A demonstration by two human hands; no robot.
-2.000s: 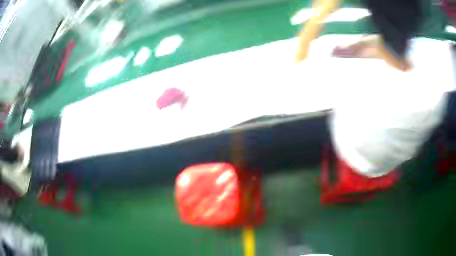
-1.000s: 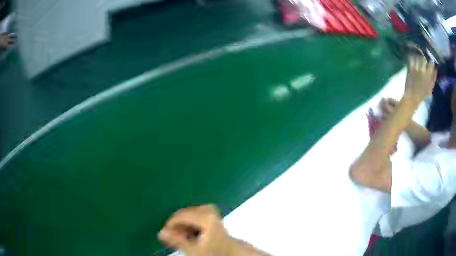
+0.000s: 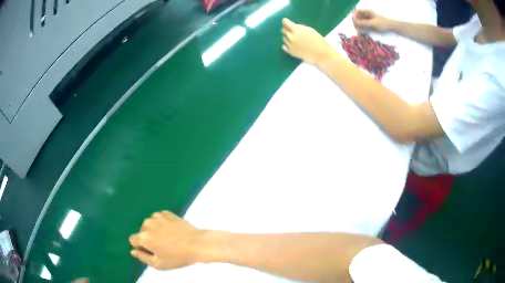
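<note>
My right hand reaches in from the lower right, with a bare forearm and white sleeve. It is over the near edge of the green belt, beside the white table covering. Its fingers are curled in with the thumb near them. No object shows in it, but the fingertips are too unclear to tell whether they hold a tiny part. A small bit of skin at the bottom left edge may be my left hand; it is almost wholly cut off.
A seated person in a white shirt is at the right. One hand is over the belt, the other by a pile of small red-and-black parts. A grey machine cabinet stands at upper left. A red stool is under the person.
The view has swung round along the belt. My right hand now shows further left, with more forearm in view. The neighbouring person's nearer hand has gone from above the covering to over the belt.
</note>
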